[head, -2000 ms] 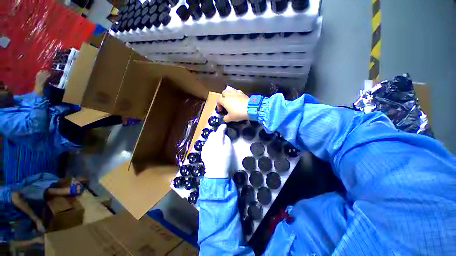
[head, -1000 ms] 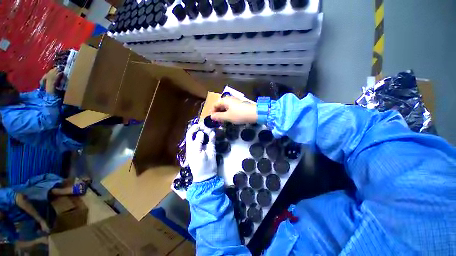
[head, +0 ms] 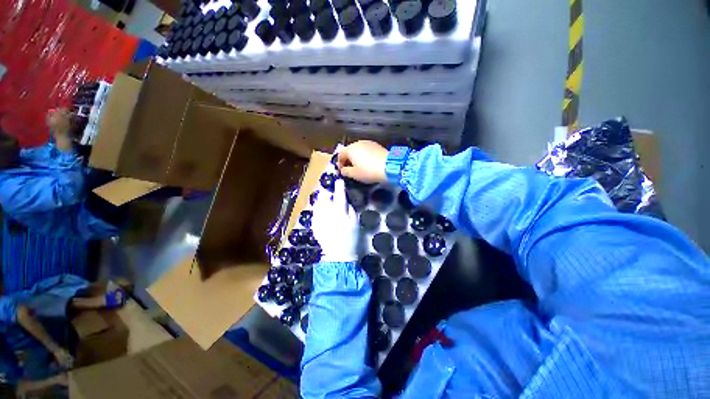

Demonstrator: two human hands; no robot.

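A white foam tray (head: 268,305) lies tilted in front of me, holding many short black cylindrical parts. Those along its left side show glossy ringed faces (head: 286,275); most on the right show flat matte ends (head: 405,291). My left hand (head: 335,226), in a white glove, lies over the tray's middle with its fingertips at the parts near the top edge. My right hand (head: 363,162), bare, is at the tray's top corner with its fingertips on a black part there. The left palm hides what lies under it.
An open carton (head: 216,211) with shiny film inside stands left of the tray. Stacked foam trays (head: 366,51) with black parts stand behind. A crumpled foil bag (head: 605,165) lies at right. Closed cartons (head: 179,370) are lower left. People in blue smocks (head: 47,187) are at left.
My left hand moved from the tray's left parts toward its middle. My right hand moved slightly up to the top corner. More ringed faces show on the left and at the right edge.
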